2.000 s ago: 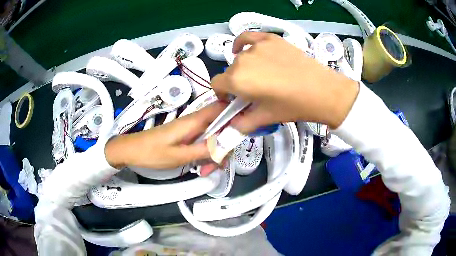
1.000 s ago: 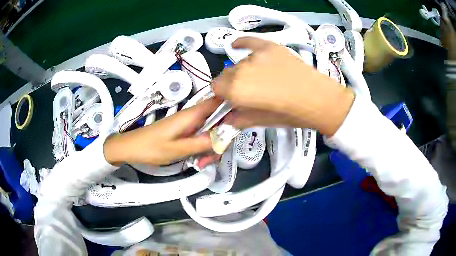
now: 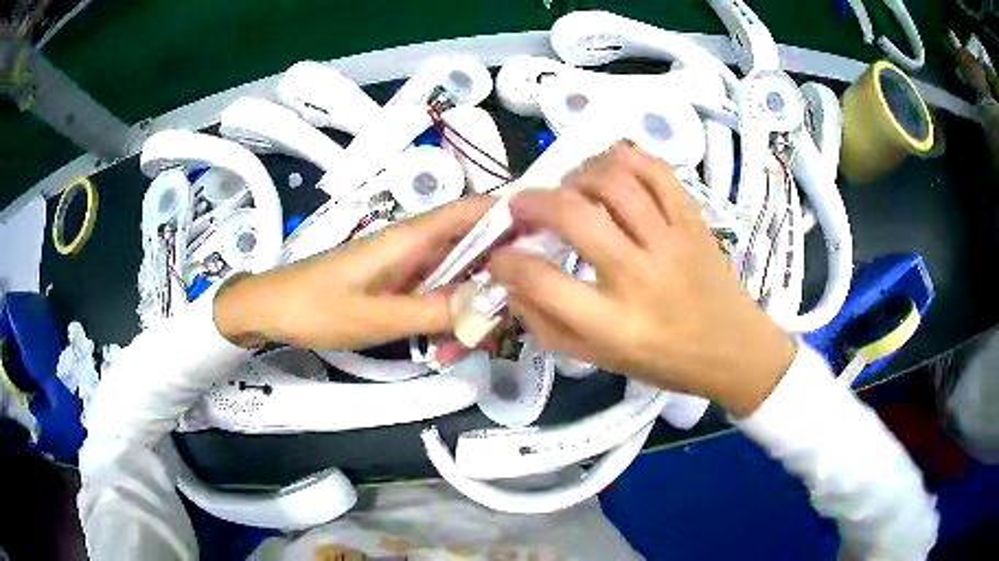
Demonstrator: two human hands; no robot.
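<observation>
My left hand [image 3: 351, 274] and my right hand [image 3: 646, 279] meet at the centre, both closed around a white neckband fan housing [image 3: 581, 137]. Its round wide end points up and away, beyond my right hand. My left hand grips its near part. A small cream masking tape piece [image 3: 475, 328] shows at my left fingertips, by the near end of the housing. My right fingers press on the housing just above the tape. The inner side of the housing is mostly hidden by my fingers.
White fan housings [image 3: 225, 159] with thin red and black wires heap the dark bench [image 3: 964, 219]. A large tape roll [image 3: 876, 126] and blue tape dispenser [image 3: 893, 290] are at right. A thin tape roll [image 3: 75, 217] lies left. A green conveyor [image 3: 285, 27] runs behind. A person's hand shows far upper right.
My right hand has moved down and right, its fingers now spread along the housing. The housing's round end now shows beyond it. The view has shifted; the blue dispenser at right shows more fully.
</observation>
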